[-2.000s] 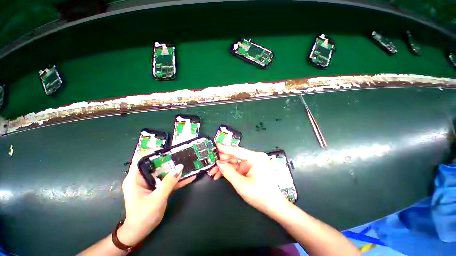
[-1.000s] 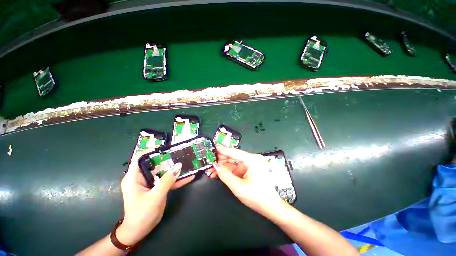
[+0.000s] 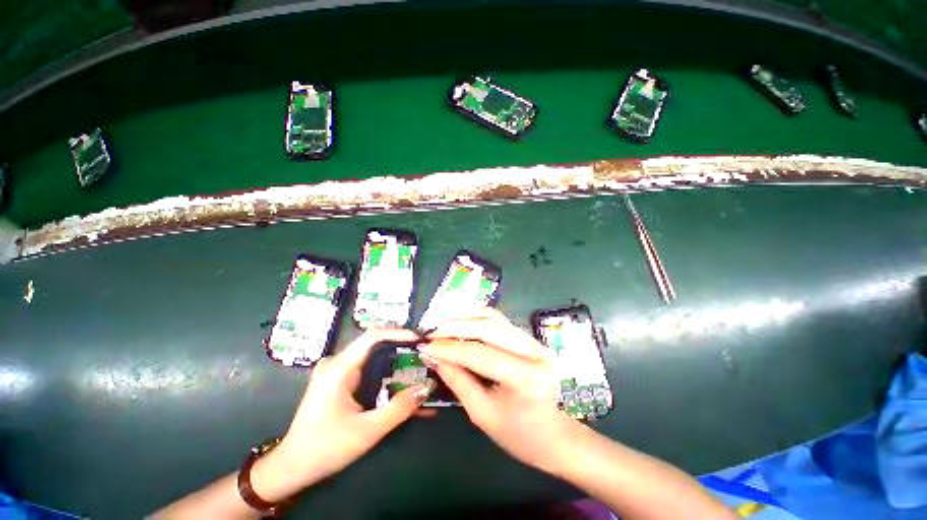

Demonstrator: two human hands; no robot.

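A half-assembled phone unit with a black rim and green board is held low in front of me. My left hand grips it from the left, thumb on its face. My right hand covers its right part, thumb and fingertips pinched together at its upper edge. Whether a small part is between those fingertips cannot be told. Waiting units lie on the bench: one at left, one in the middle, one behind my right hand, partly hidden, and one to its right.
Tweezers lie on the dark green bench at right. A worn strip divides the bench from the green conveyor belt, which carries several spaced handsets. Blue clothing of a person shows at the right edge.
The held unit has moved down and right and tilted, and my hands now cover more of it. My hands have come together, uncovering the waiting units behind. Belt handsets have shifted slightly.
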